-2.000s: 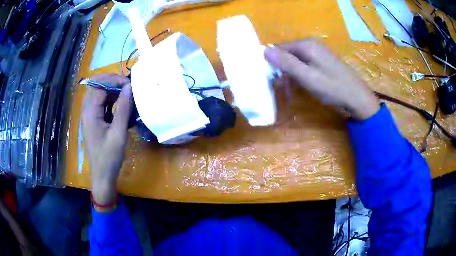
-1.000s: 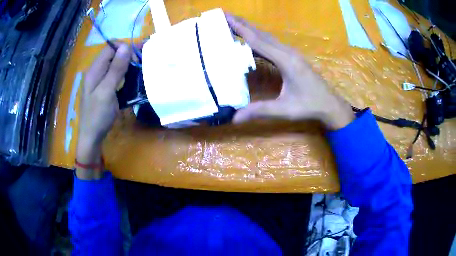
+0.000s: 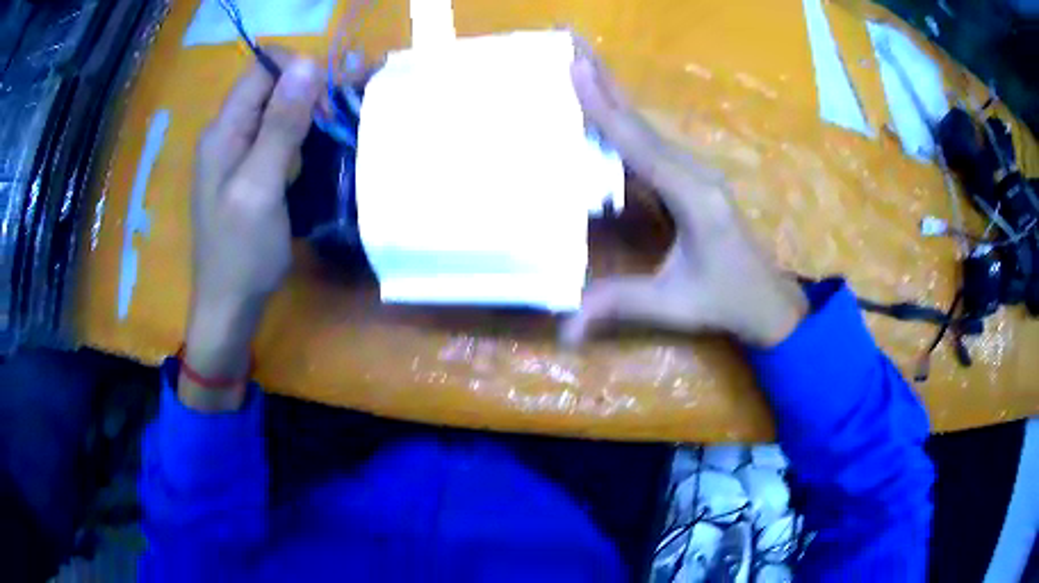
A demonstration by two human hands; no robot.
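Observation:
A white camera housing lies in front of me with its rear cover against it; no gap shows between them. A white antenna projects from its far side. My left hand is at the housing's left side, over the black bracket, with thin blue and dark wires between thumb and fingers. My right hand spans the rear cover from the right, fingers at the far edge and thumb at the near edge. The housing is overexposed, so its seam is hidden.
Black modules with tangled leads lie at the right. A thick dark cable runs from behind my right wrist. Stacked clear trays stand at the left. White covers show below the table edge. Pale patches are on the orange tabletop.
The separate rear cover has come left against the housing, and the dark gap between them has closed. My right hand has moved from its right end to span it. The view has shifted.

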